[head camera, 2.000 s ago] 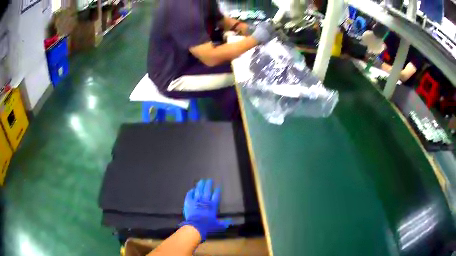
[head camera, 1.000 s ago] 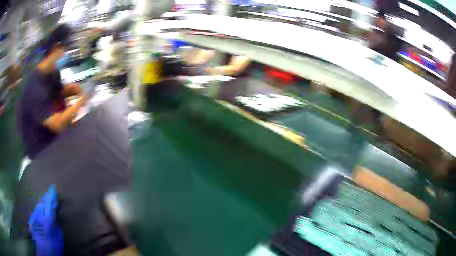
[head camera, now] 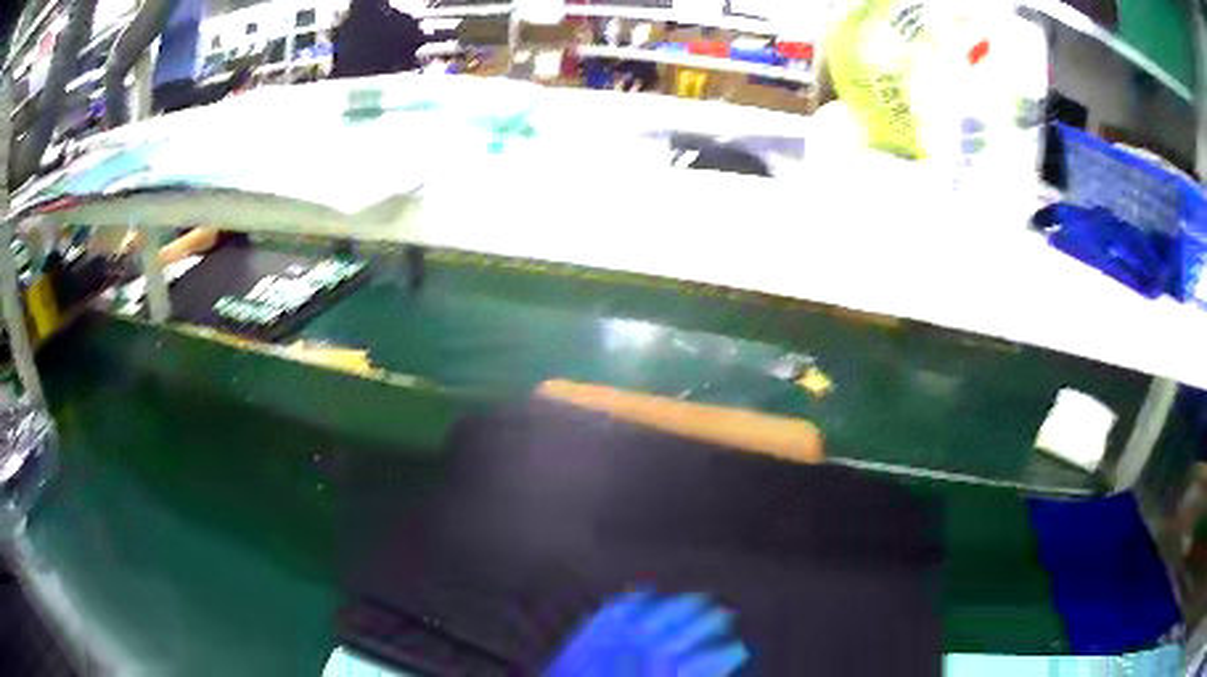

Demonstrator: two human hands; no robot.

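Observation:
A large black foam sheet lies or is held flat across the middle, directly before me, with a second dark layer edge showing at its lower left. My left hand, in a blue glove, is on top of the sheet at the bottom centre. It is blurred and cut off by the lower edge. Its fingers point up and right; the thumb and the sheet's near edge are hidden, so its grip cannot be told. Pale blue-green sheet edges show at the bottom. No boards show under the foam. My right hand is not in view.
A white overhead shelf crosses above the green bench, bearing a fan and a blue basket. An orange-brown bar lies behind the foam. A blue bin or cloth is at right. Boards and a person's arm are far left.
The view has swung right from the foam stack beside the bench. My left hand now shows at bottom centre, and black foam covers the area where boards showed.

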